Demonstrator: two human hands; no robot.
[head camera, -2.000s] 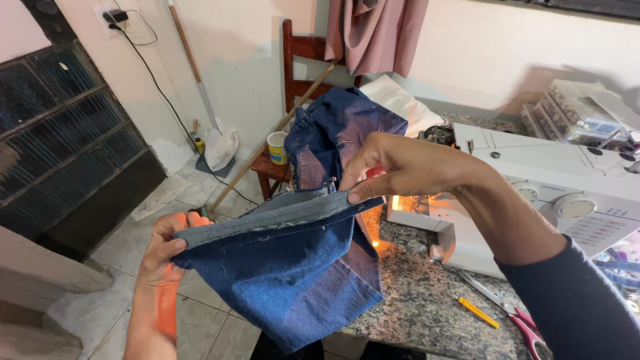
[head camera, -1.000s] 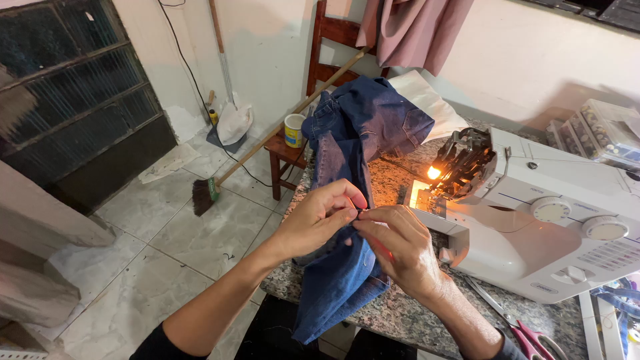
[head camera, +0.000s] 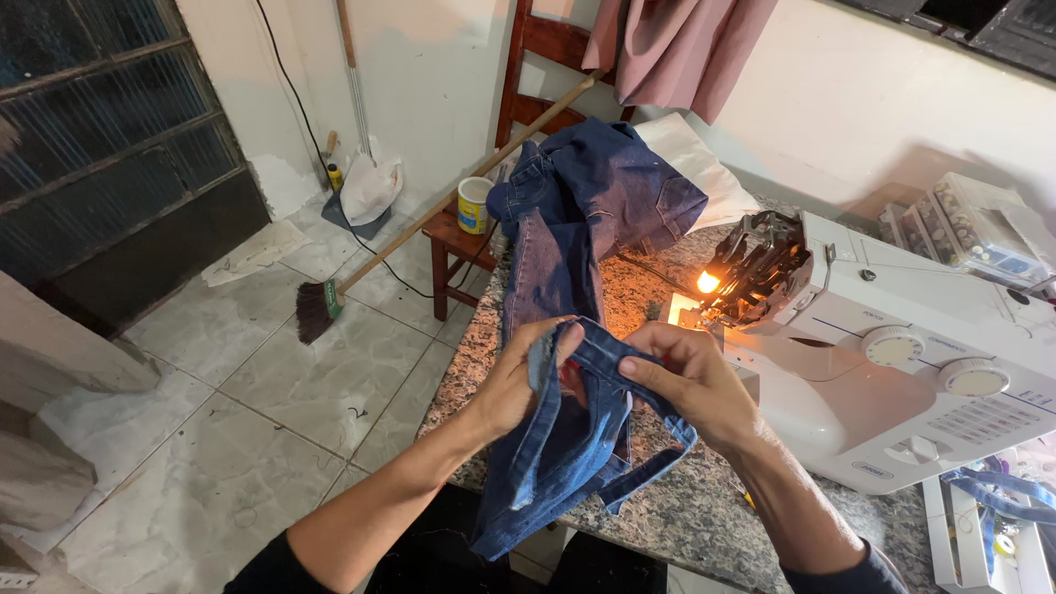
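A blue denim piece [head camera: 569,450] hangs over the front edge of the granite table, lifted by both hands. My left hand [head camera: 520,379] pinches a folded denim band [head camera: 606,351] near its frayed edge. On the same band, to the right, my right hand [head camera: 689,379] grips with thumb and fingers; a narrow strip end dangles below it. Beyond the hands lies a heap of blue denim jeans [head camera: 610,186] with a pocket showing. The white sewing machine [head camera: 891,355] stands to the right, its end cover open and its lamp [head camera: 708,282] lit.
A wooden chair [head camera: 466,239] bears a yellow-labelled can [head camera: 473,205], and a broom [head camera: 318,305] leans across it. White cloth [head camera: 697,165] lies behind the jeans. Plastic organizer boxes [head camera: 973,227] stand behind the machine. A white tray [head camera: 957,528] with denim strips is at the lower right. A black cable runs across the floor.
Two seconds ago the hands held the denim's edge stretched wide; one second ago they were together at one spot. Now they are slightly apart, with the band between them.
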